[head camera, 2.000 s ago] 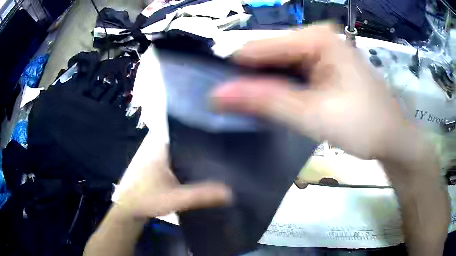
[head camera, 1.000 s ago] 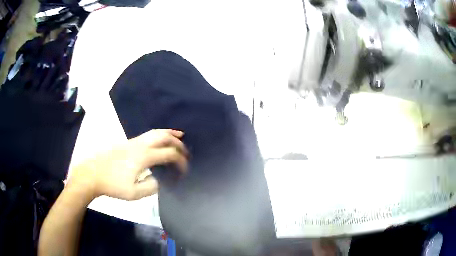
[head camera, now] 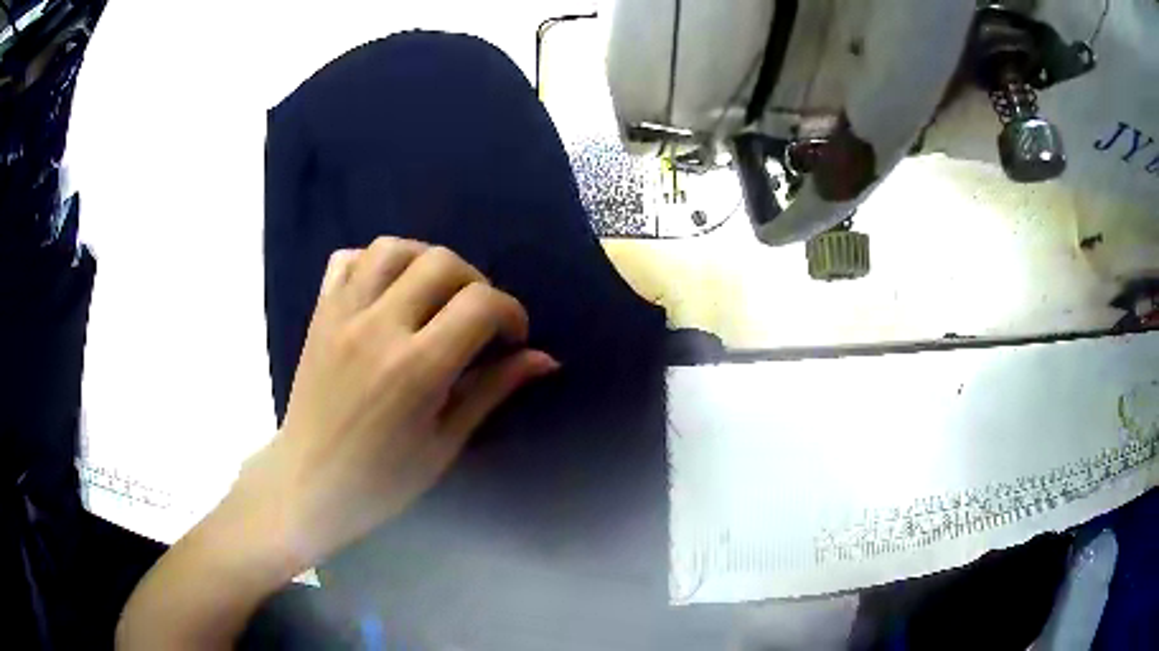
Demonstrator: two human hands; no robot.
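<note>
A dark navy or black fabric piece [head camera: 420,140] with a rounded far end lies on the white table, left of the sewing machine head [head camera: 693,64]. Its near end is hazy and runs toward the bottom edge. My left hand [head camera: 400,363] rests on the middle of the fabric with bent fingers. A gap shows between thumb and index finger, and no pinched fold is visible. The presser foot area [head camera: 680,178] lies right of the fabric, partly hidden by the machine head. My right hand is not in view.
The white table [head camera: 165,293] has a printed scale [head camera: 966,515] along its near right edge. A dark heap [head camera: 38,331] lies beyond the table's left edge. A tension knob with a spring [head camera: 1030,146] and a ribbed knob [head camera: 839,253] are on the machine.
The view has shifted closer to the machine. The fabric was in both hands, then lay flat under my left hand, where it remains. My right hand has left the view.
</note>
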